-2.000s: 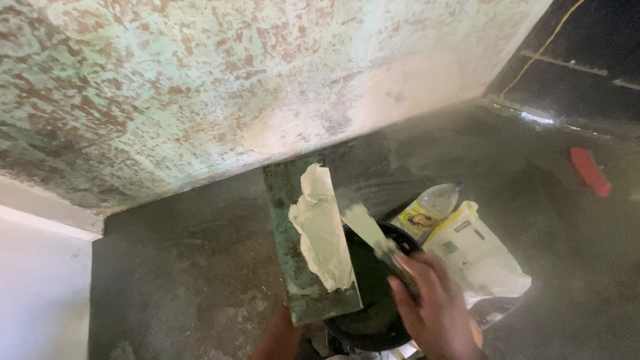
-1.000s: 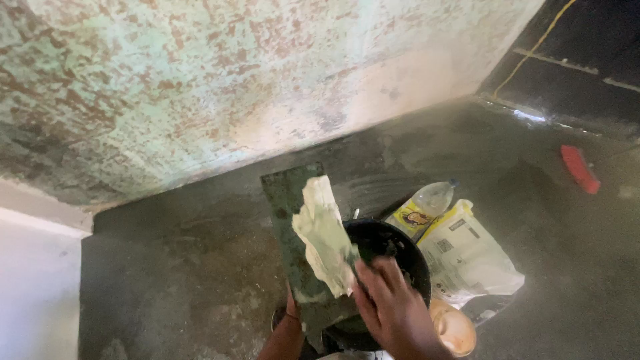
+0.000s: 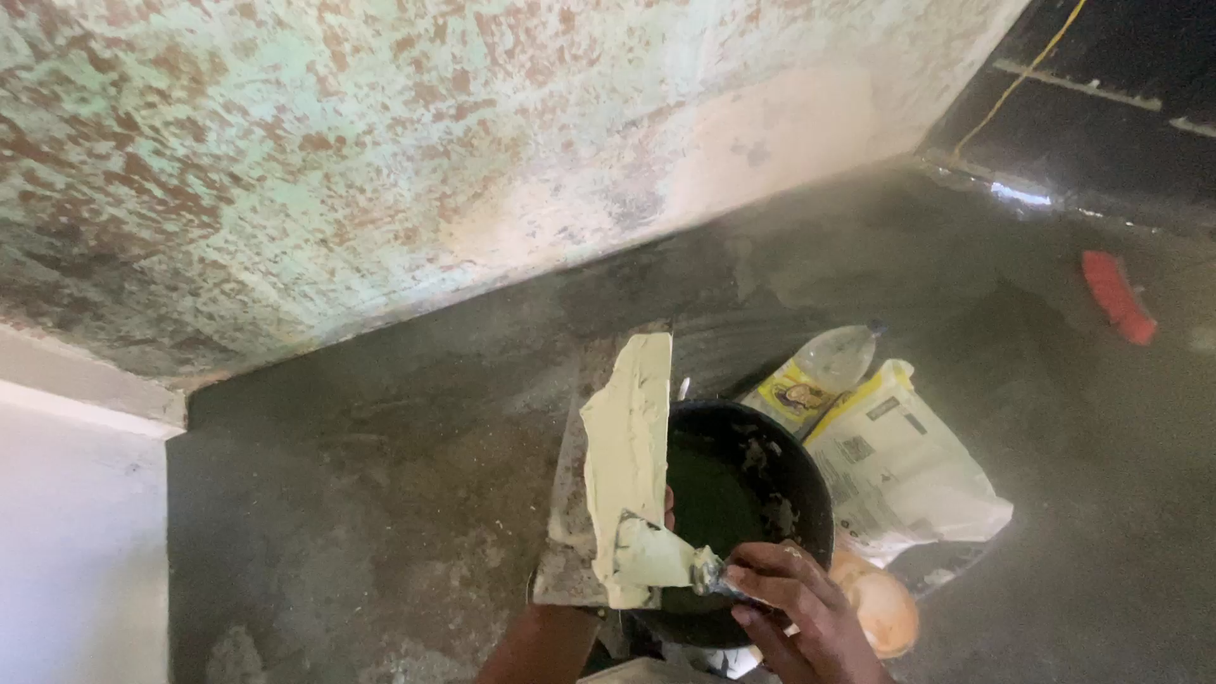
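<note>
My right hand (image 3: pixel 793 598) grips the handle of a putty knife (image 3: pixel 655 556), whose coated blade lies on the lower part of a pale putty heap (image 3: pixel 629 446). The putty covers the right side of a flat rectangular board (image 3: pixel 567 532). My left hand (image 3: pixel 669 508) holds this board from beneath; mostly hidden, it shows only fingertips at the right edge and the forearm below. Under and to the right of the board stands a round black bucket (image 3: pixel 817 475), with putty bits on its inner wall.
A clear plastic bottle (image 3: pixel 836 356) and a white printed bag (image 3: pixel 912 465) lie right of the bucket, near an orange-rimmed round container (image 3: pixel 879 608). A red object (image 3: pixel 1119 296) rests on the grey floor (image 3: pixel 380 475). A patchy green and brown wall (image 3: pixel 332 142) rises ahead.
The board has tilted, and the putty on it now forms a longer, smoother strip along its right edge. My right hand has moved the knife from beside the board onto the putty's lower part.
</note>
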